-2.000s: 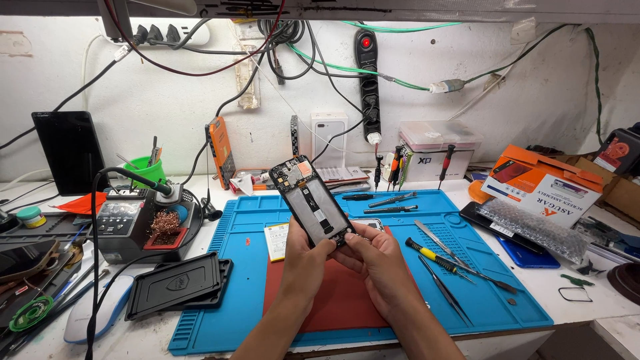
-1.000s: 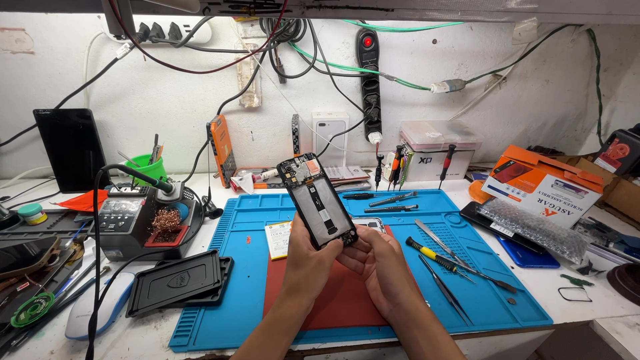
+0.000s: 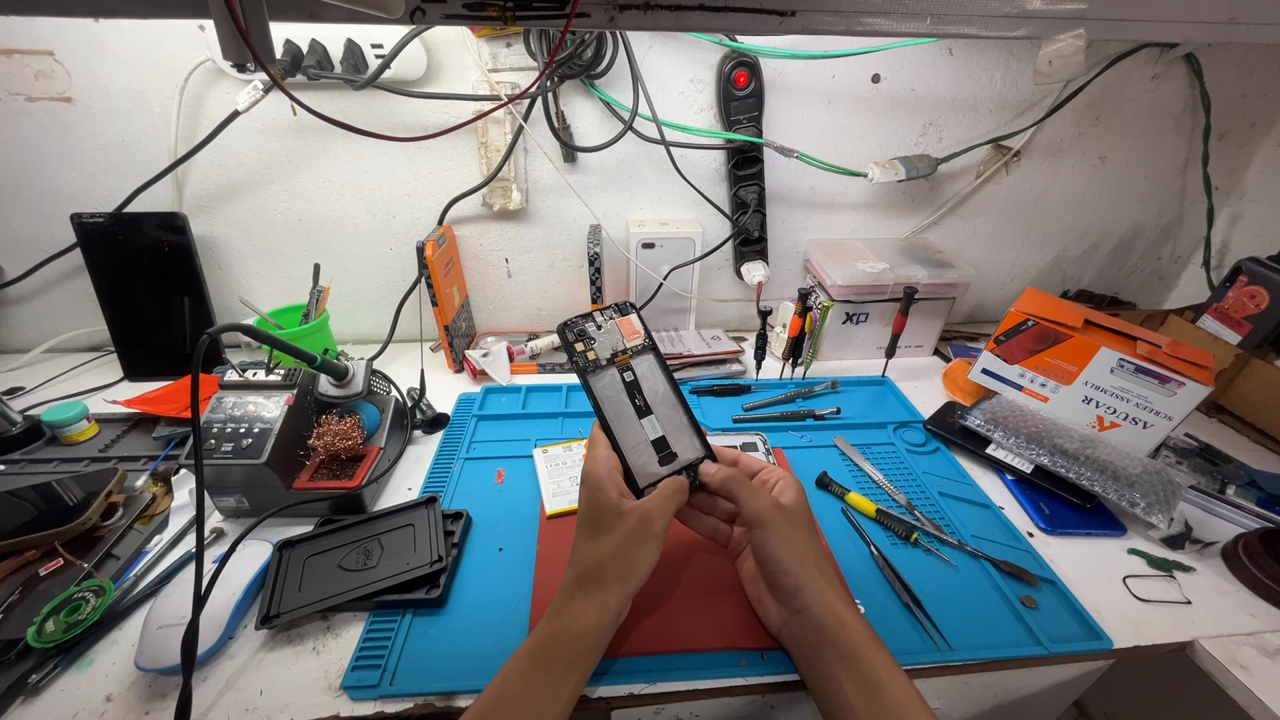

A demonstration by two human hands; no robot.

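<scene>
My left hand (image 3: 625, 510) grips the lower left edge of an opened smartphone (image 3: 640, 400), held tilted above the work mat. Its circuit board shows at the top, with a flex cable running down the bare battery bay. My right hand (image 3: 745, 510) holds the phone's lower right corner, fingers partly behind it. Beneath the hands lies a red pad (image 3: 690, 615) on the blue silicone repair mat (image 3: 460, 560). A removed phone battery (image 3: 559, 478) lies behind my left hand. Part of a phone back cover or frame (image 3: 752, 441) shows behind my right hand.
Right on the mat lie a yellow-black screwdriver (image 3: 865, 508), tweezers (image 3: 895, 575) and a metal spudger (image 3: 890, 480). At left stand a soldering station (image 3: 255, 440), black trays (image 3: 360, 550) and a computer mouse (image 3: 205, 610). A screen assembly box (image 3: 1095, 370) sits at the right.
Over the last two seconds the phone stays held in both hands with small shifts of its tilt. My right fingers have moved about its lower corner.
</scene>
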